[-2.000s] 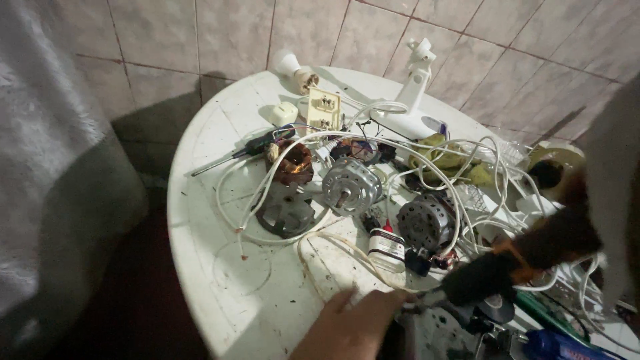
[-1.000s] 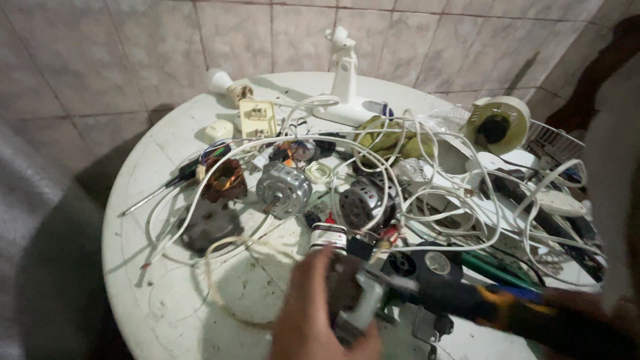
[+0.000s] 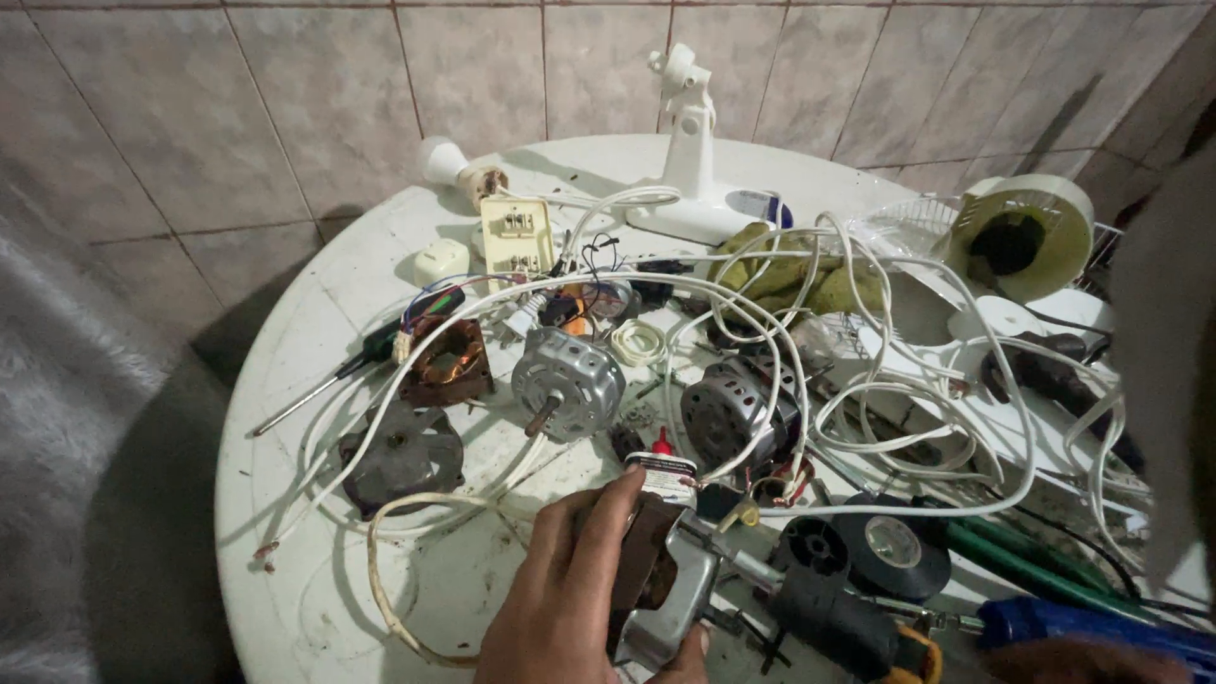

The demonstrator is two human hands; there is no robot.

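Note:
My left hand [image 3: 579,589] is closed around a small electric motor [image 3: 670,589] with a brown laminated core and a silver metal housing. A metal shaft runs from beside the motor to a black cylindrical part [image 3: 836,617] of a tool with a yellow-orange section. My right hand [image 3: 1083,657] is blurred and cut off at the bottom right, just below a blue handle [image 3: 1073,627]; its fingers are hidden. Behind the held motor stands a small white bottle [image 3: 657,475] with a red tip. Another silver motor [image 3: 567,385] with its shaft lies farther back.
White cables [image 3: 912,423] loop across the round white table [image 3: 285,380]. A perforated motor [image 3: 731,408], a copper-wound stator [image 3: 446,361], a dark motor cover [image 3: 404,458], a screwdriver [image 3: 332,380] and black electrical tape [image 3: 893,546] lie around. A white fan stand [image 3: 689,161] stands at the back.
The view has shifted. My left hand, low among the parts two seconds ago, is now raised around the motor, which also shows in its grip one second ago.

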